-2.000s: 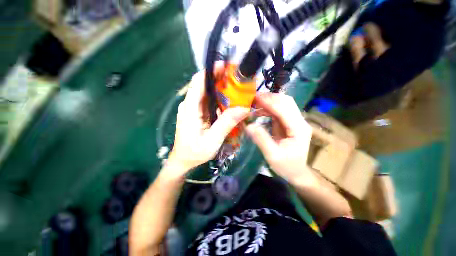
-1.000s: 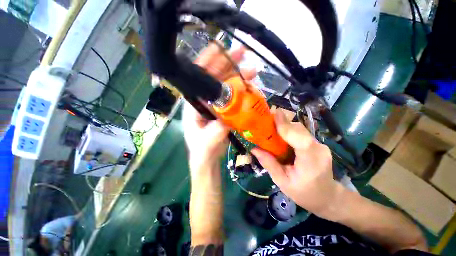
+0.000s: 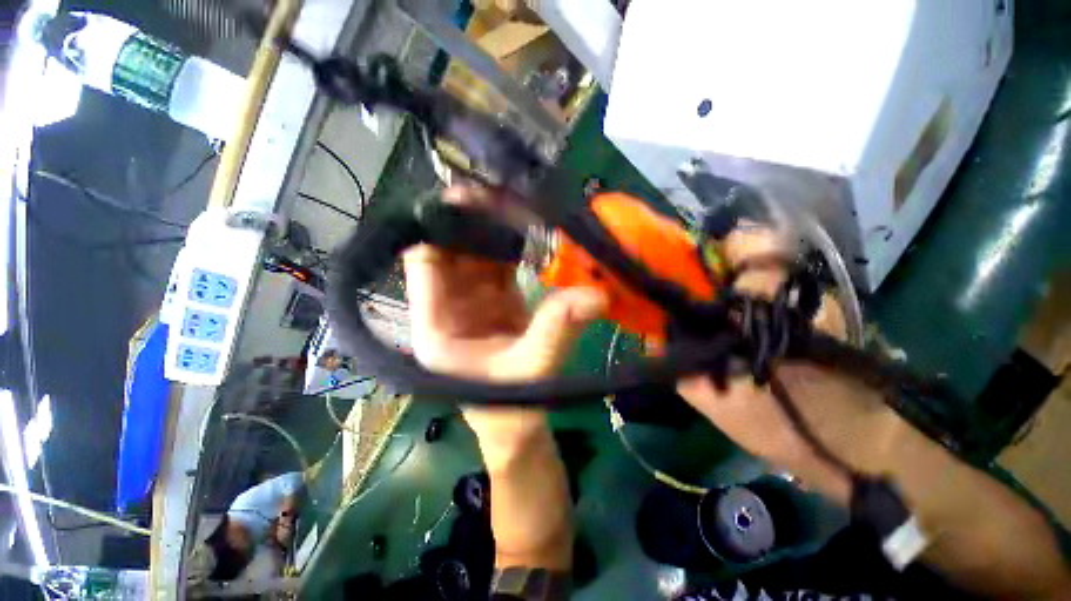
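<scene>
An orange electric screwdriver (image 3: 640, 252) is held up in front of me, tilted, its collar end to the left. My left hand (image 3: 487, 311) is at the collar end, thumb against the orange body. My right hand (image 3: 763, 270) is around the other end, partly hidden behind the black cable bundle (image 3: 763, 329). A thick black cable (image 3: 505, 387) loops in front of my left wrist and crosses the body. The screwdriver's nose is hidden. The picture is blurred.
A large white box (image 3: 752, 82) stands at upper right. Black round housings (image 3: 740, 522) stand on the green bench below. A socket strip (image 3: 202, 311) is on the left frame. A person (image 3: 253, 528) is at lower left. A bottle (image 3: 153, 71) is at upper left.
The screwdriver has swung to a flatter tilt, and the cable loop now hangs below it, across my left wrist. The view has shifted, showing more of the white box. Both hands stay at the screwdriver.
</scene>
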